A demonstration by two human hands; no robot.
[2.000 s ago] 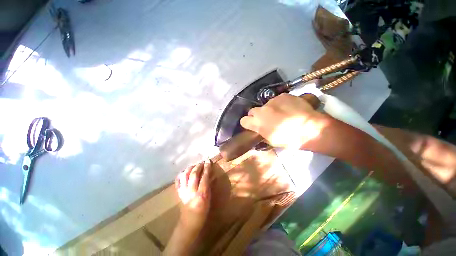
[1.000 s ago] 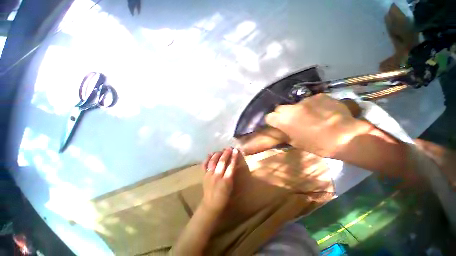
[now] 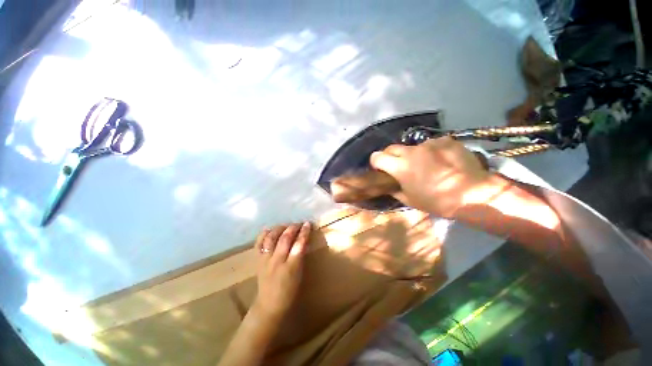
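The tan-brown cloth (image 3: 343, 271) lies along the table's near side, gathered toward the lap. A long, lighter tan strip (image 3: 164, 285) runs along its far edge. My left hand (image 3: 281, 250) lies flat on the cloth and strip, fingertips at the edge, holding them down. My right hand (image 3: 429, 175) grips the wooden handle of the black iron (image 3: 364, 151). The iron's near side is at the cloth's edge, to the right of my left hand; its underside is hidden. A white strap (image 3: 532, 177) runs by my right wrist.
Large shears (image 3: 86, 157) lie on the pale table (image 3: 214, 143) at the left. Gold braided lines (image 3: 511, 131) run from the iron to camouflage cloth (image 3: 608, 114) at the right. A brown piece (image 3: 537, 78) lies at the far right. Green floor (image 3: 486, 300) shows below, with a blue object (image 3: 447, 357).
The view has shifted between frames. My left hand stays on the cloth. The iron, held in my right hand, now sits farther from my left hand, uncovering more of the cloth's edge.
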